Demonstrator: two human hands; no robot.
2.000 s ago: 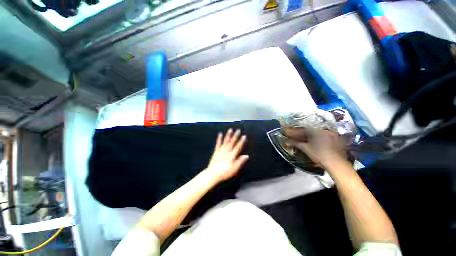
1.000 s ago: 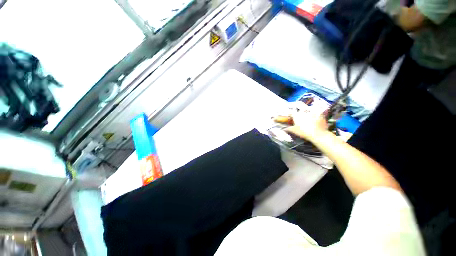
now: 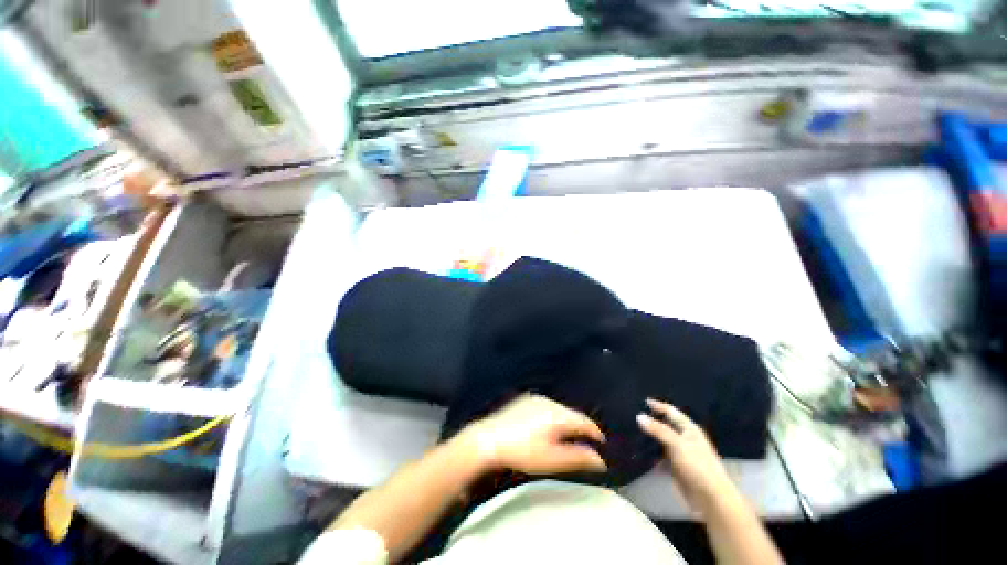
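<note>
A black garment (image 3: 552, 320) lies bunched over the middle and right part of the black padded board. The board's smooth rounded end (image 3: 398, 331) shows bare at the left. My left hand (image 3: 536, 436) is on the garment's near side, fingers curled into the cloth. My right hand (image 3: 687, 447) is a little to its right, with thumb and fingertips at the cloth. The grip is partly lost in blur and black cloth. The iron (image 3: 878, 397) is blurred at the right end, on a crumpled whitish pad (image 3: 823, 430), with no hand on it.
The white padded table (image 3: 674, 221) extends behind and below the board. A blue arm (image 3: 505, 177) stands behind the garment. A second table (image 3: 900, 243) is at the right. At the left is a white-framed bin (image 3: 166, 386) with loose items and a yellow hose (image 3: 155, 445).
My right hand has left the iron and is now at the garment. My left hand is back in view. The garment has gone from flat to bunched, uncovering the board's left end. The view has swung left.
</note>
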